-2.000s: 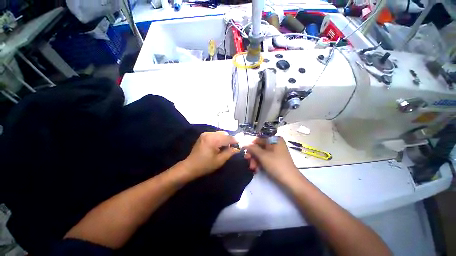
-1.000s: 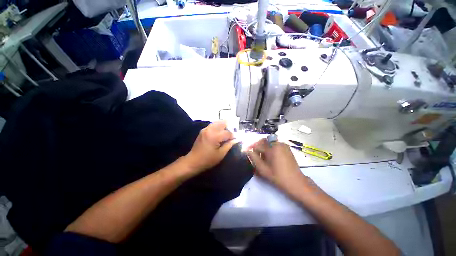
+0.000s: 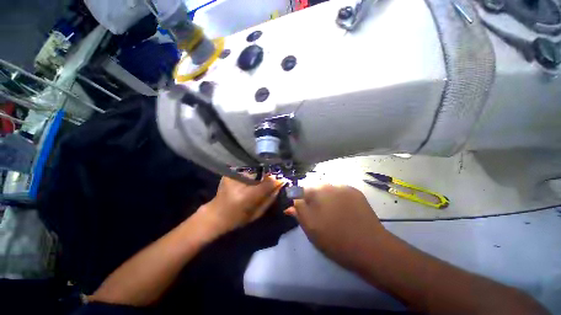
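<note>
The black garment (image 3: 117, 184) spreads over the left side and lies under both forearms. Its edge reaches the presser foot (image 3: 274, 171) under the bright lamp. My left hand (image 3: 246, 197) pinches the garment edge just left of the needle area. My right hand (image 3: 329, 215) is close beside it on the right, fingers bent at the same edge. A grey band-like piece (image 3: 295, 192) shows at a right finger. Glare and the fingers hide what exactly lies between the fingertips.
The white sewing machine head (image 3: 363, 80) fills the upper view, close above the hands. Yellow thread snips (image 3: 418, 194) lie on the bed right of my right hand. A yellow ring (image 3: 216, 54) circles the post at upper left. A blue-edged table stands far left.
The view has moved closer and tilted, so the machine head looks larger. Both hands remain at the garment edge, now nearer the presser foot. The snips still lie on the bed.
</note>
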